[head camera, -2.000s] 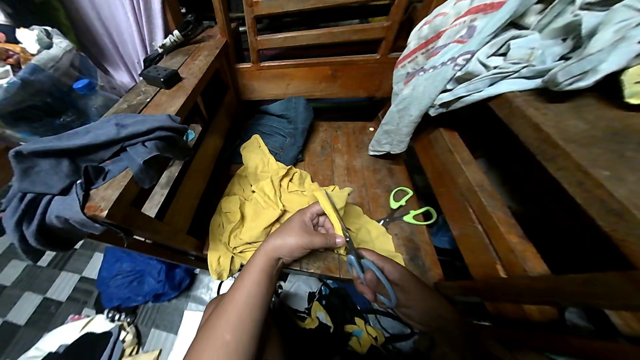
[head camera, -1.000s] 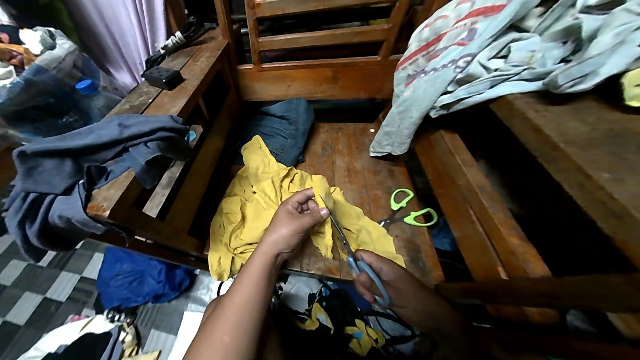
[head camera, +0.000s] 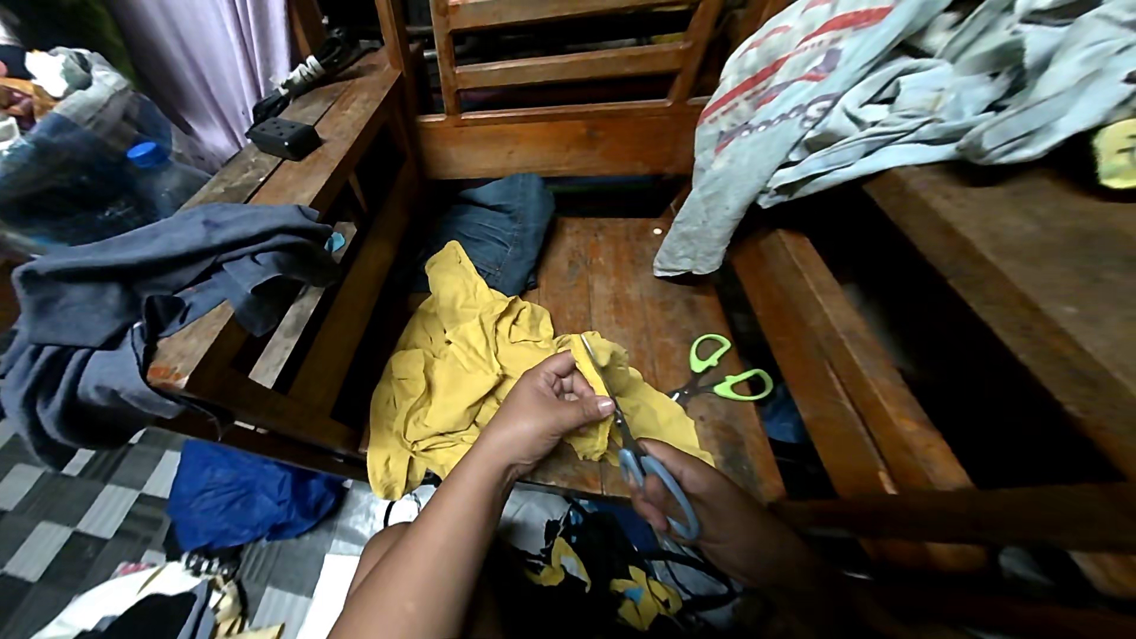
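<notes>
My left hand [head camera: 555,408] pinches a fold of the yellow cloth [head camera: 470,355], which lies crumpled over the wooden bench seat [head camera: 612,266]. Scissors with blue-grey handles [head camera: 670,493] are held in my right hand [head camera: 701,497], fingers through the loops. Their blades point up and away, against the raised cloth edge beside my left thumb. A second pair of scissors with lime-green handles [head camera: 741,384] lies spread on the seat to the right, its blades partly under the cloth.
Folded blue denim [head camera: 501,231] lies behind the cloth. A grey garment [head camera: 177,266] and a black socket block [head camera: 284,138] rest on the left armrest. A pale printed cloth [head camera: 799,106] hangs at right. On the tiled floor lies a blue cloth [head camera: 248,493].
The blue-grey scissors and the fingers of my left hand have shifted slightly along the cloth edge. The green-handled scissors have stayed where they were.
</notes>
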